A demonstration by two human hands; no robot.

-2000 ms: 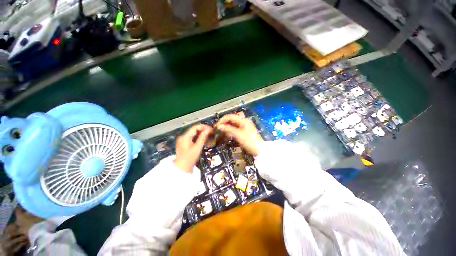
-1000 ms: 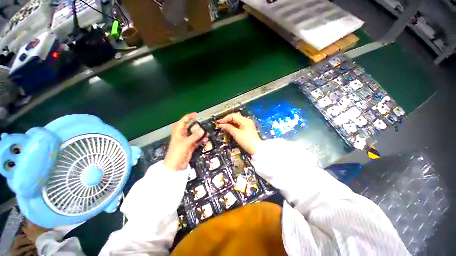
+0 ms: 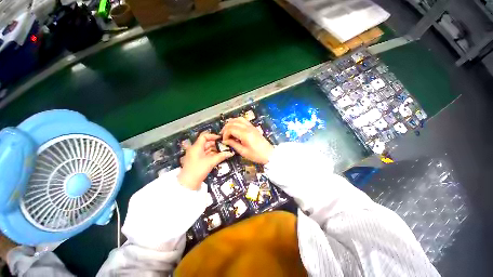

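A dark blister tray (image 3: 220,200) of small modules with white squares and yellow bits lies directly before me. My left hand (image 3: 201,158) and my right hand (image 3: 244,139) meet over its upper middle. The fingertips of both hands close around a small dark module (image 3: 224,146) with a light patch; the fingers hide most of it. Bright blue small pieces (image 3: 299,121) lie on the bench right of the tray. A second filled tray (image 3: 370,103) lies further right.
A light blue fan (image 3: 78,185) stands at left. The green belt (image 3: 178,65) runs across behind the trays. A white sheet stack (image 3: 346,19) on cardboard is at upper right. Clear empty trays (image 3: 419,208) are low at right. Another person's sleeve (image 3: 40,263) shows at lower left.
My left hand, raised and apart from my right a second ago, is now lower with its fingertips against those of my right hand. The whole view has shifted somewhat.
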